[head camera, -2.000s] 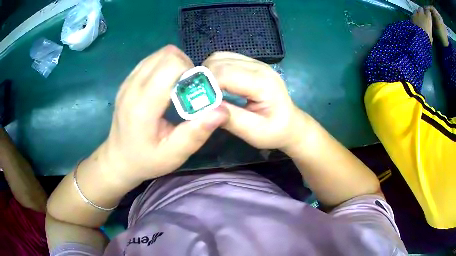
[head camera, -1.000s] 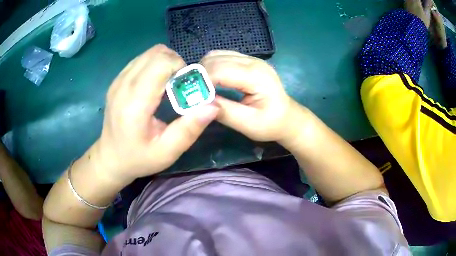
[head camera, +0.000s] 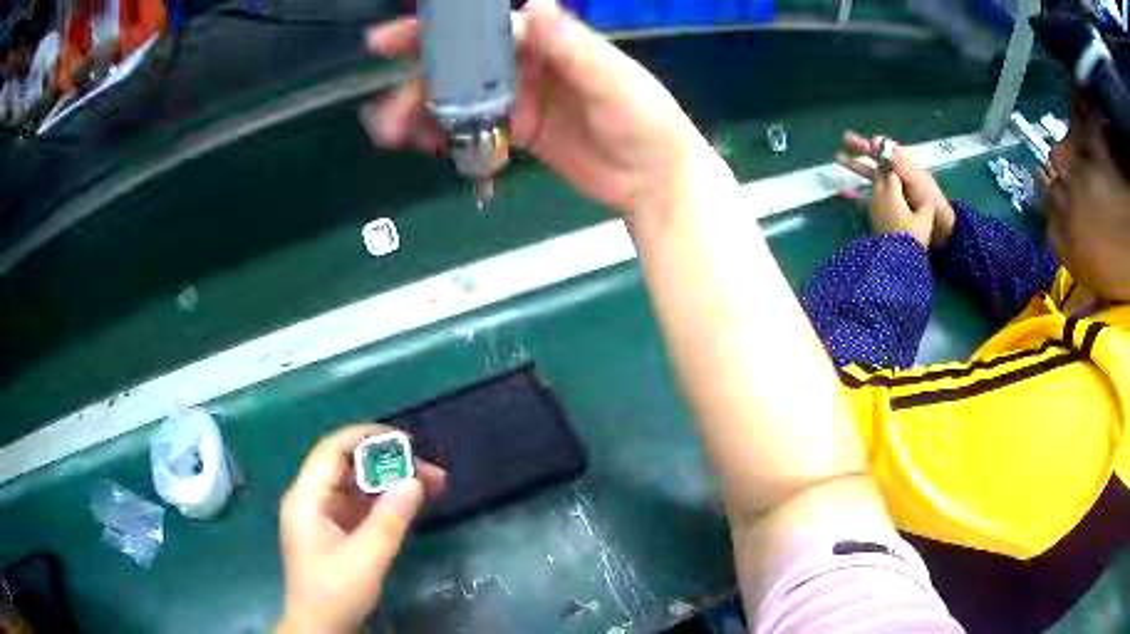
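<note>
My left hand (head camera: 351, 520) holds a white-rimmed square housing (head camera: 361, 464) with a green circuit board (head camera: 388, 463) seated inside, over the left edge of the black screw tray (head camera: 502, 443). My right hand (head camera: 564, 105) is raised at the top of the view, around the thick grey electric screwdriver (head camera: 468, 62). The driver points down, its bit (head camera: 485, 192) well above and apart from the housing. Some right-hand fingers show left of the driver. No screw can be made out on the bit.
A small white-rimmed unit (head camera: 381, 237) lies on the green belt, another unit (head camera: 777, 138) farther right. A pale metal rail (head camera: 496, 290) crosses the view. A plastic bag (head camera: 192, 466) and clear wrapper (head camera: 128, 523) lie left. A person in yellow (head camera: 991, 452) sits right; a blue container (head camera: 675, 11) is behind.
The view has tilted up towards the belt. My right hand has left the housing and moved up to the screwdriver. My left hand alone holds the housing, now lower and beside the tray.
</note>
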